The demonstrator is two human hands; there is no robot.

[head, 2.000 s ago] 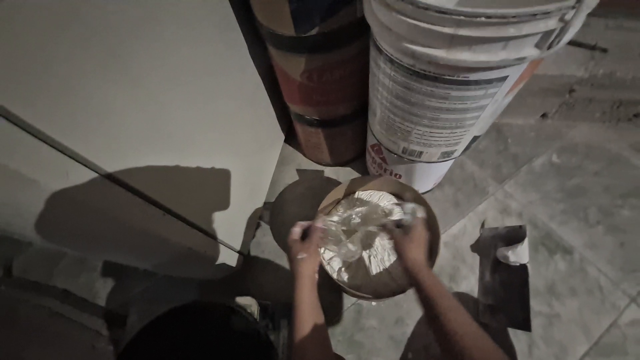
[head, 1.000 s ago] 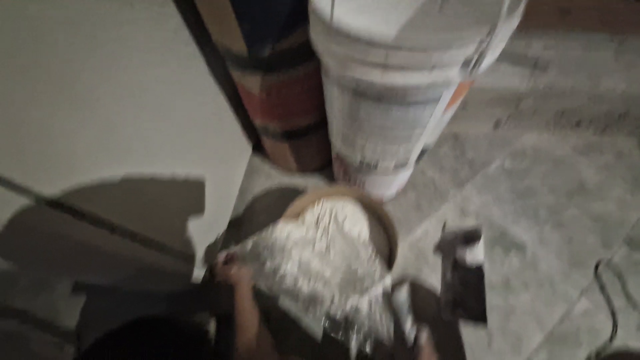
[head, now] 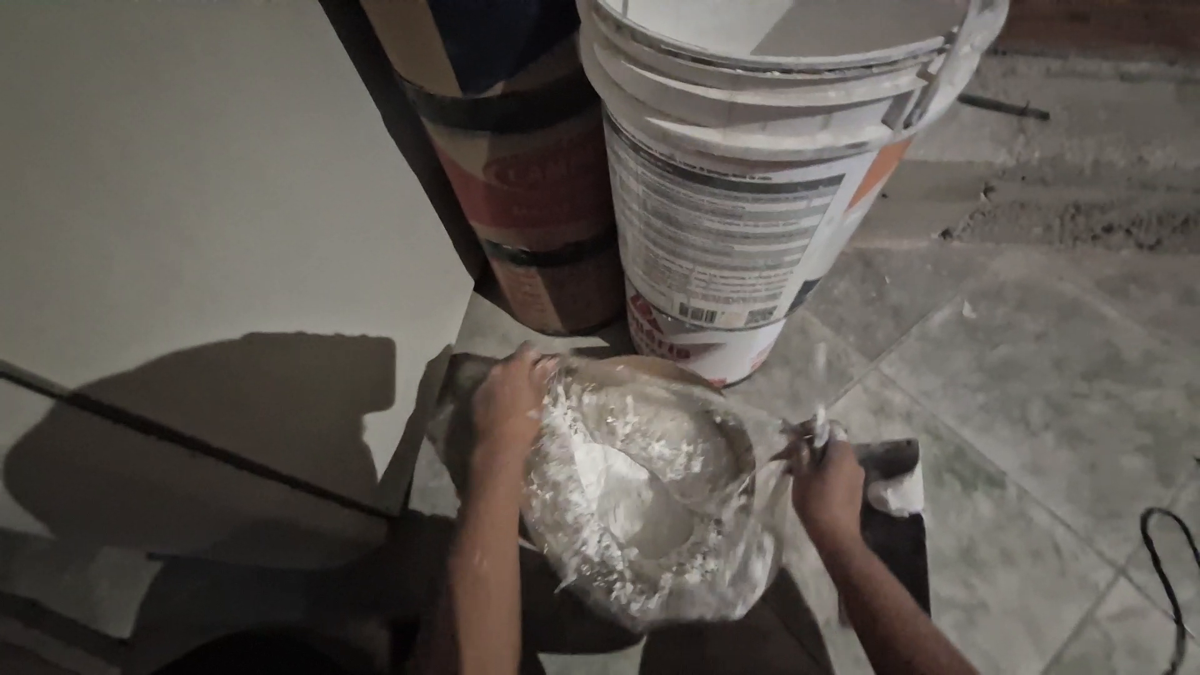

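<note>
Both my hands hold a clear plastic sheet or bag (head: 750,562), spread over a round tub (head: 656,367) that stands on the floor. My left hand (head: 514,394) grips the plastic at the tub's upper left rim. On the other side, my right hand (head: 825,464) pinches a gathered part of it, a little beyond the rim. Whitish material (head: 637,506) shows through the plastic; whether it lies inside the bag or beneath it cannot be told.
A white plastic bucket (head: 722,225) with a printed label stands behind the tub, beside a brown and red cylindrical container (head: 534,206). At left is a pale panel (head: 216,187). A dark flat tool (head: 895,553) lies right of the tub, and a black cable (head: 1167,581) farther right.
The crumpled plastic between my hands has been spread out. A second ago it reached down toward me from the tub; now it covers the tub, with my hands at either side.
</note>
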